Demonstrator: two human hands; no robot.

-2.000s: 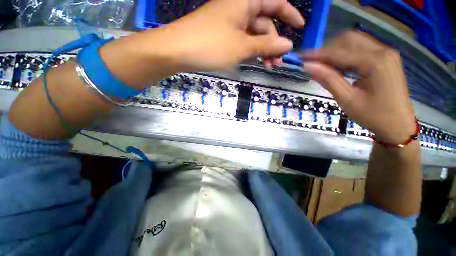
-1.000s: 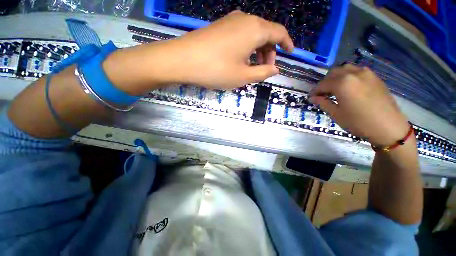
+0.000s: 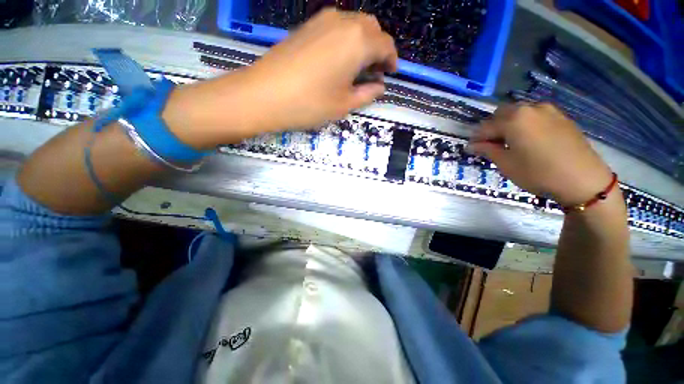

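Circuit board panels with blue, black and silver parts lie end to end along the track. My left hand, with a blue wrist strap, is over the boards in front of the blue bin; its fingers are curled and I cannot tell if they hold anything. My right hand, with a thin red bracelet, is low over the right-hand panel. Its thumb and finger are close together at the board; any small part between them is too small to make out. Small black components fill the bin.
Black strips lie between bin and boards. Long thin dark parts lie right of the bin. Clear plastic bags are at the upper left, a second blue bin at the upper right. A dark flat object sits at the near edge.
My hands have come apart since the earliest frame; my right hand came down to the boards. My left hand has since moved left. The panels have shifted slightly right, and the blue object between my fingers no longer shows.
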